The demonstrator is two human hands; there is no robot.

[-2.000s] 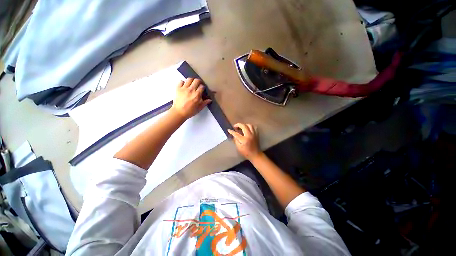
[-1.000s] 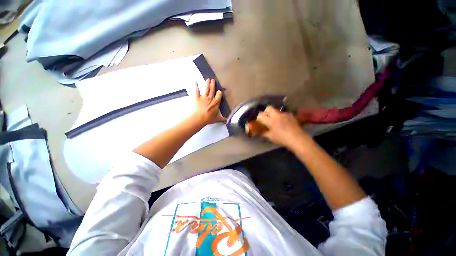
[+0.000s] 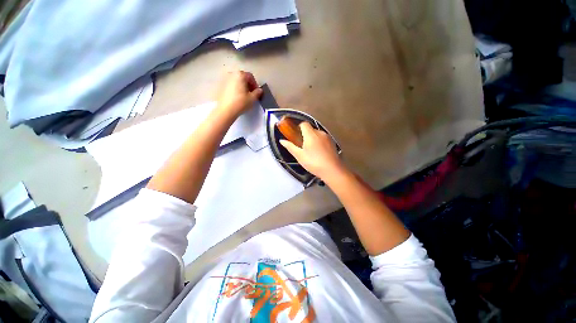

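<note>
A pale panel lies flat on the table, with a dark grey strip along its middle. My right hand grips the orange-brown handle of the iron. The iron rests over the panel's straight end and covers much of the dark hem band. My left hand pinches the panel's far corner beside the band, with the cloth there lifted or folded a little. My left forearm covers part of the panel and strip.
A stack of blue-grey panels lies beyond the work. Another pile hangs at the table's left edge. A dark red wrapped hose runs right from near my right forearm. Cloth heaps lie beyond the table at right.
My left hand has moved from flat on the panel to its far corner. The iron has moved left onto the hem end and turned. The red hose now hangs lower, nearer the table's front edge.
</note>
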